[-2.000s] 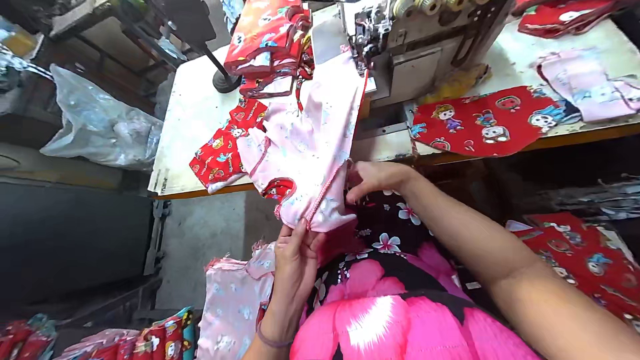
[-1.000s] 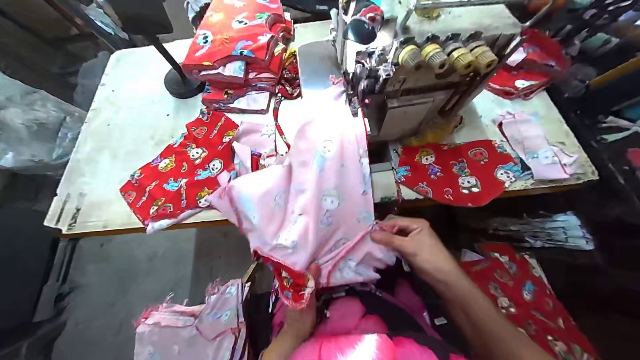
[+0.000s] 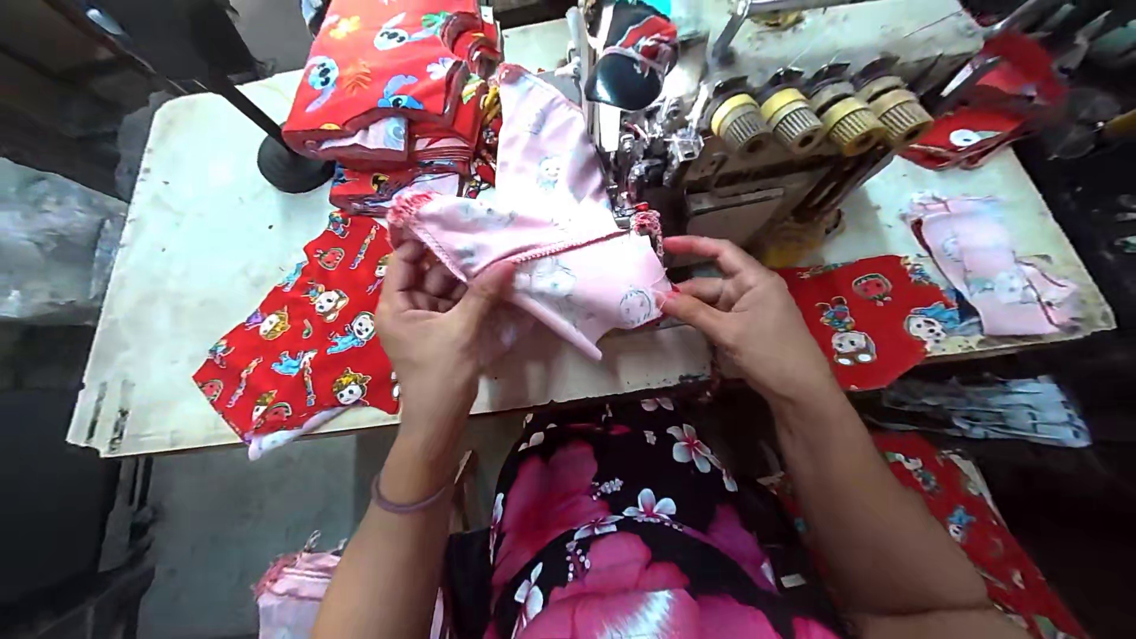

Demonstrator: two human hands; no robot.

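Note:
A pink printed fabric piece (image 3: 568, 284) with a red overlocked seam is stretched between my hands in front of an overlock sewing machine (image 3: 737, 186). My left hand (image 3: 444, 311) grips its left part, thumb on top, beside a frayed red edge. My right hand (image 3: 732, 306) pinches the right edge between thumb and fingers, just below the machine's needle area. Part of the pink cloth reaches up to the left of the presser area. A red printed fabric piece (image 3: 311, 337) lies on the table left of my left hand.
Folded red printed fabric (image 3: 382, 80) is stacked at the back left, near a black stand base (image 3: 295, 164). Right of the machine lie red fabric (image 3: 861, 319) and a folded pink piece (image 3: 985, 266). More pink cloth (image 3: 297, 586) hangs below the white table (image 3: 177, 266).
Both hands have moved up from near the lap to the machine, with the pink cloth in them. The cloth is now folded over, its red seam showing on top. The view has shifted.

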